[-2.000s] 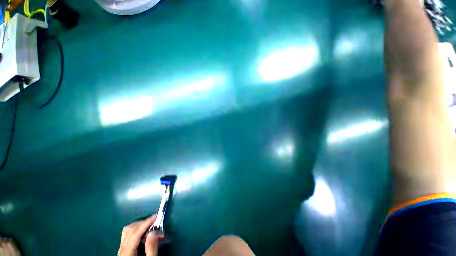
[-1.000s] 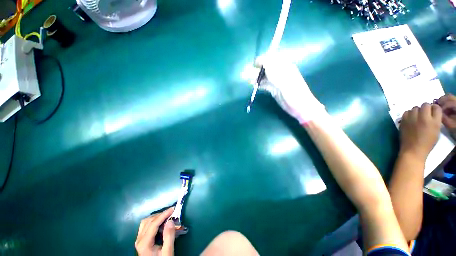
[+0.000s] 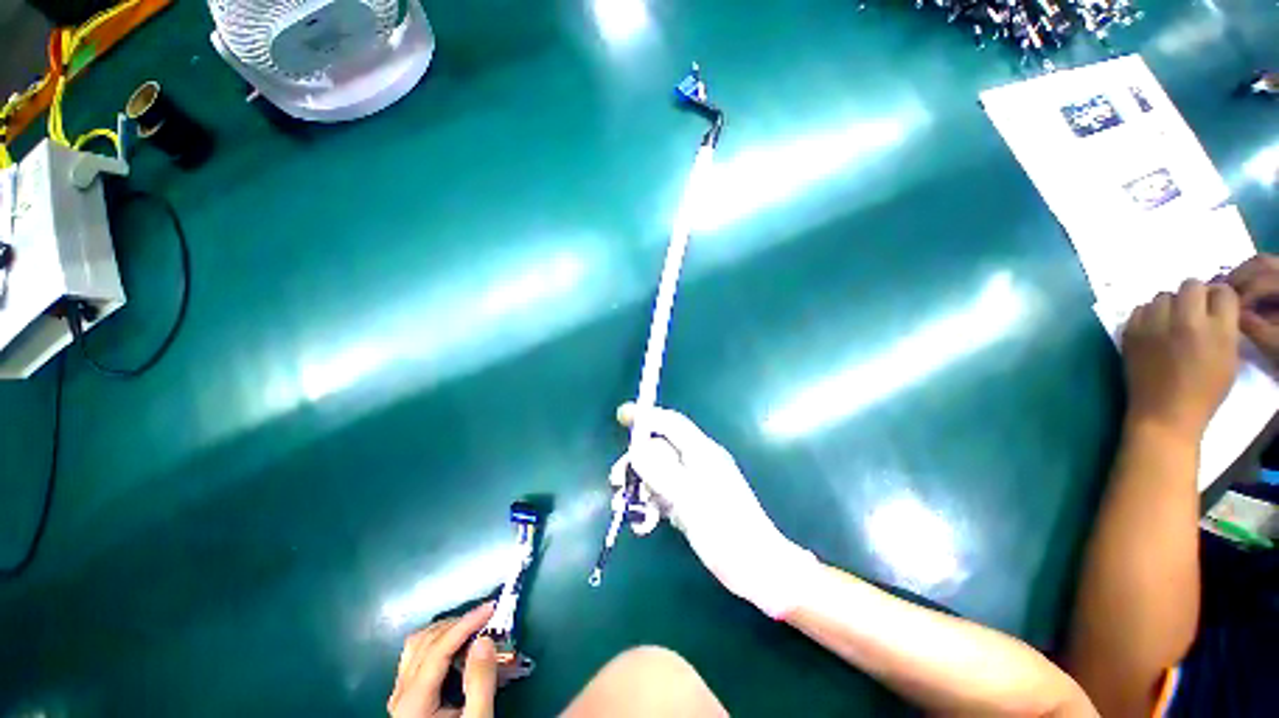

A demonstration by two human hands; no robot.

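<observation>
My left hand (image 3: 446,666) is at the bottom edge, partly cut off, its bare fingers closed on the lower end of a short wire harness (image 3: 506,589). The harness points up, with a small black and blue connector (image 3: 525,513) at its top; the part in my fingers is mostly hidden. My right hand (image 3: 671,477), in a white glove, grips a long white tube (image 3: 666,302) near its lower end. Dark wires and a thin tip show below the grip. A blue connector (image 3: 690,91) on bent black wires is at its far end.
A white fan (image 3: 330,70) and a black roll (image 3: 166,126) are at upper left. A white box (image 3: 56,260) with black cord is at left. At right, a person's hand (image 3: 1181,351) rests by printed sheets (image 3: 1143,197). A harness pile (image 3: 1031,21) is at the top right.
My right hand has come back from far right, then moved down and left with the white tube, whose far end now shows. My left hand has shifted slightly right, still gripping the short harness.
</observation>
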